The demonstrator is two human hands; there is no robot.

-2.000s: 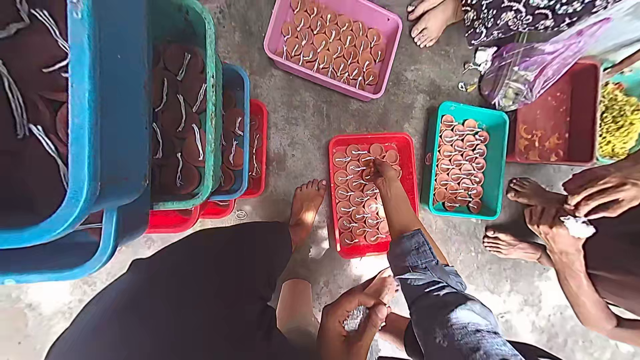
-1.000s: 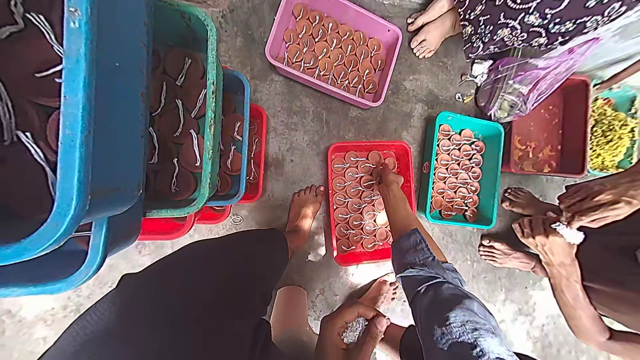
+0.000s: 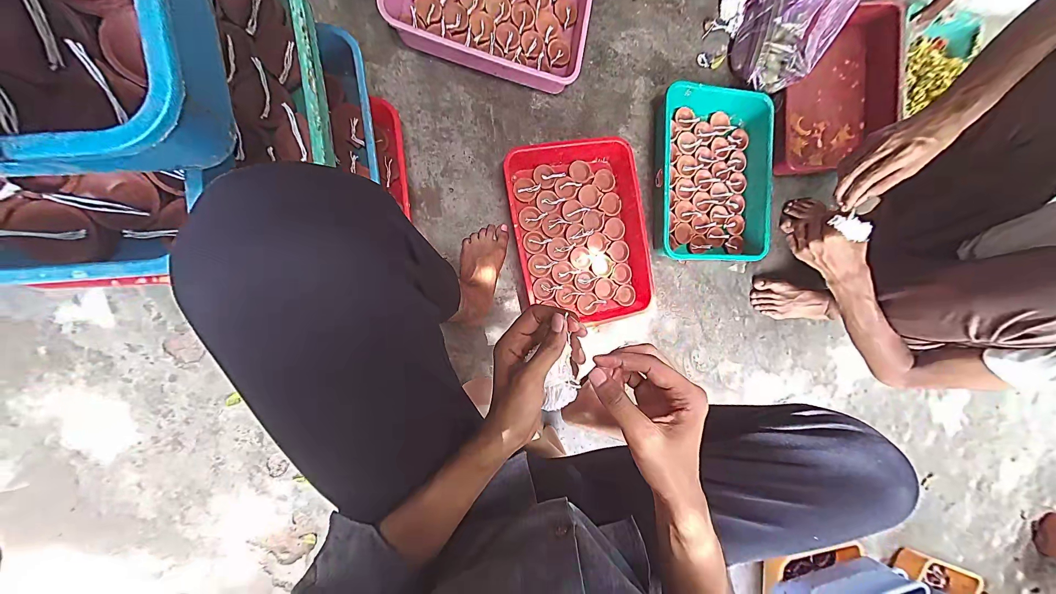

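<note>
My left hand (image 3: 528,371) holds a bunch of white cotton wicks (image 3: 561,384), which hangs below its fingers. Close by on the right is my right hand (image 3: 648,392), thumb and forefinger near each other; whether a wick is pinched between them is not clear. Just beyond both hands lies a red plastic tray (image 3: 643,280) holding rows of small clay lamps (image 3: 580,172), many with a white wick laid across. Sunlight falls on a few of the lamps.
A teal tray (image 3: 767,177) and a pink tray (image 3: 487,70) hold more lamps. Blue crates (image 3: 186,107) of larger wicked clay lamps stand at left. At right, a co-worker's hands (image 3: 833,239) hold white wicks near a dark red tray (image 3: 891,91). Bare feet rest beside the trays.
My right hand has drawn back from the red tray to beside my left hand. My left hand has come up with the white wicks. The view has shifted.
</note>
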